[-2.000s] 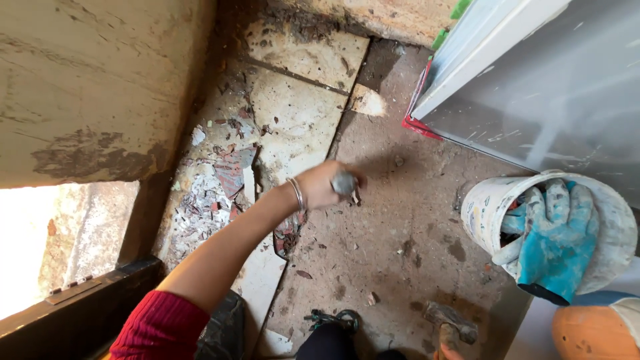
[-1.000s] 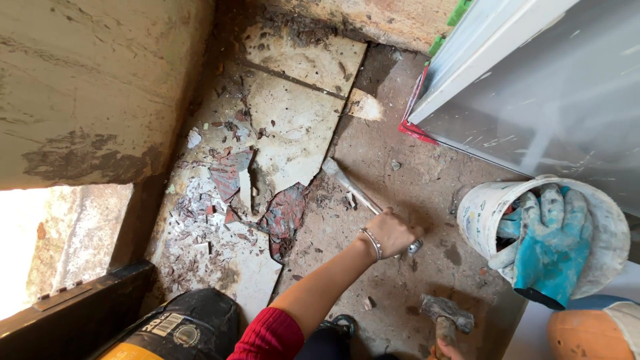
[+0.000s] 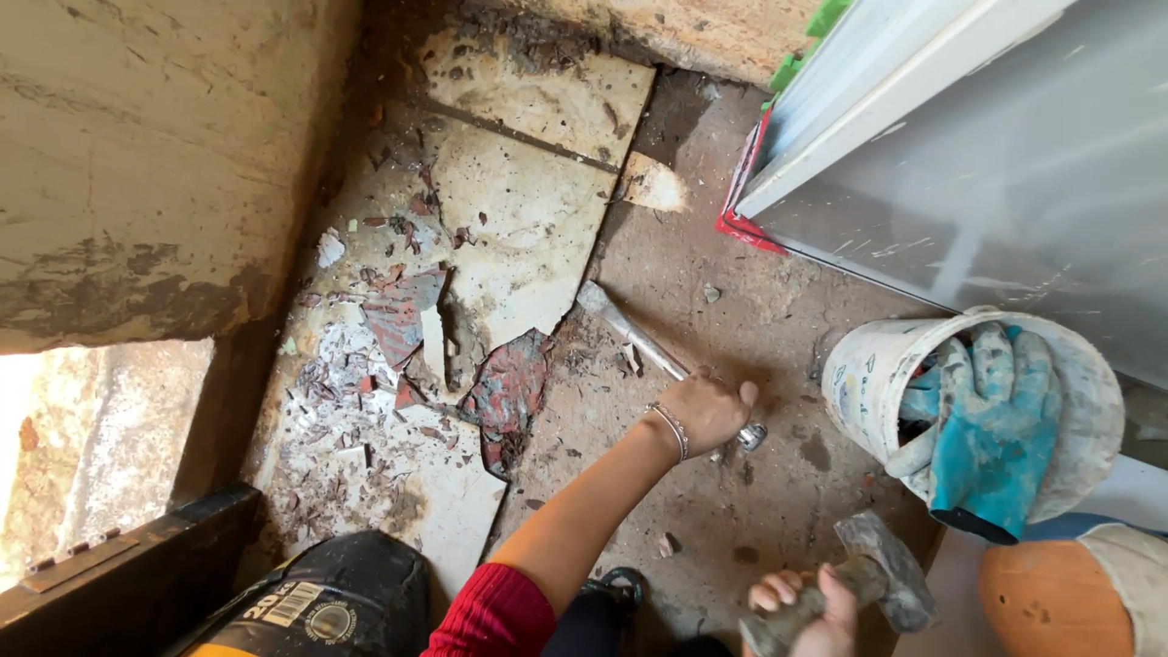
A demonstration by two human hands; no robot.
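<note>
My left hand [image 3: 707, 412], with a bracelet at the wrist, is closed around a steel cold chisel [image 3: 639, 336]. The chisel lies slanted low over the bare floor, its flat tip by the edge of a broken floor tile [image 3: 525, 237], its struck end sticking out past my fist. At the bottom right my right hand [image 3: 812, 610] grips the handle of a club hammer [image 3: 887, 570], whose head points up and right, apart from the chisel. Tile shards and red-grey adhesive [image 3: 513, 381] lie left of the chisel tip.
A white bucket [image 3: 858, 383] holding dirty teal work gloves [image 3: 995, 429] stands at right. Behind it is a grey panel [image 3: 985, 201] with a white frame. A black bag [image 3: 365, 584] lies bottom left, near a dark metal frame [image 3: 137, 566]. A stained wall [image 3: 155, 164] rises at left.
Two seconds ago my left hand held the chisel end-on to the view, higher and further left; it has since moved right and down. My right hand has raised the hammer further into view.
</note>
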